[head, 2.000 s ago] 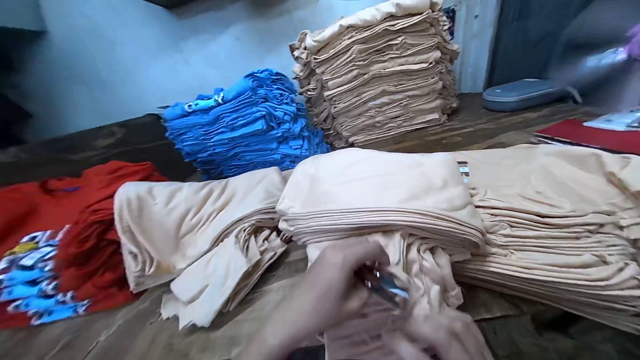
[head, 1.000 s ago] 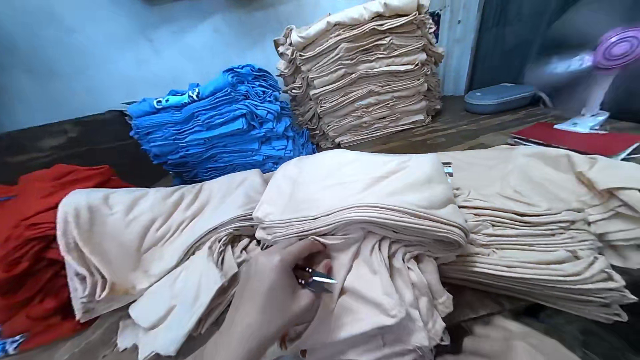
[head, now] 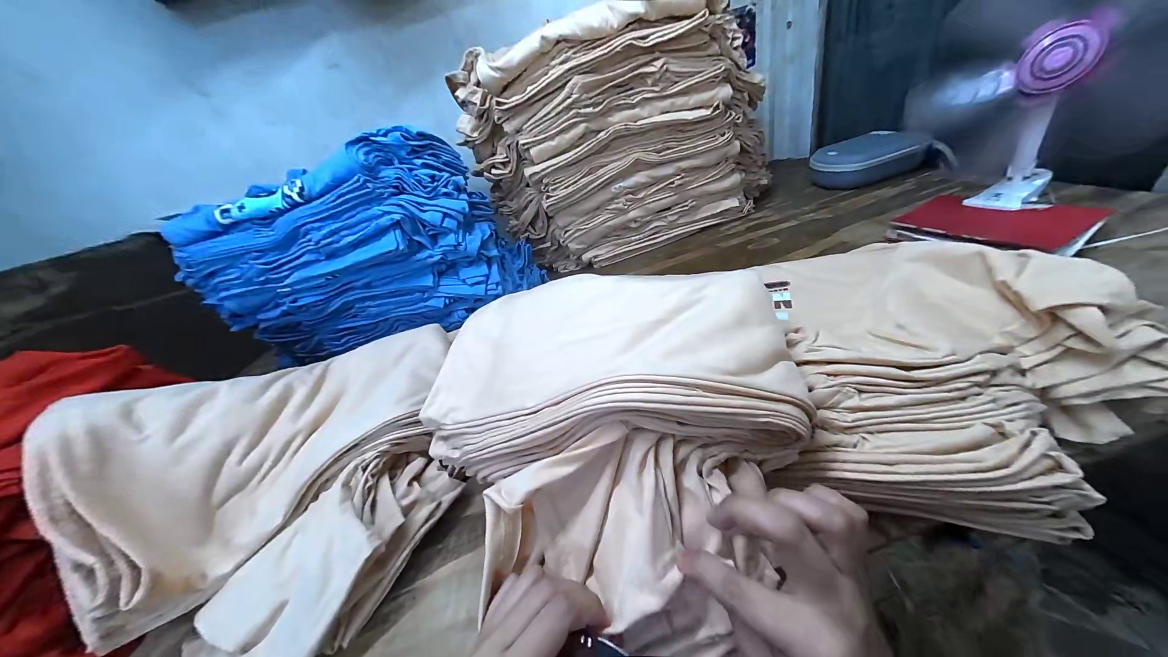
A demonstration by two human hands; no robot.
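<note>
A folded stack of cream fabric pieces (head: 611,338) lies in the middle, with loose layers (head: 630,520) hanging from its near side. At the bottom edge my left hand (head: 538,613) is closed on a small metal cutting tool (head: 593,644), mostly cut off by the frame, beside the hanging cloth. My right hand (head: 794,566) pinches the hanging cream cloth, its fingers bent around the folds. Another folded cream pile (head: 228,456) lies to the left, with narrow pieces trailing from it. More layered cream cloth (head: 940,392) lies to the right, touching the middle stack.
Behind stand a pile of blue cloth (head: 347,246) and a tall beige cloth stack (head: 630,137). Red fabric (head: 64,383) is at the far left. A grey case (head: 867,160), a red book (head: 1004,224) and a spinning pink and white fan (head: 1058,59) are at the back right.
My right hand, not clearly on the cloth a second ago, is now at the hanging layers. My left hand is lower, with the metal tool near the bottom edge.
</note>
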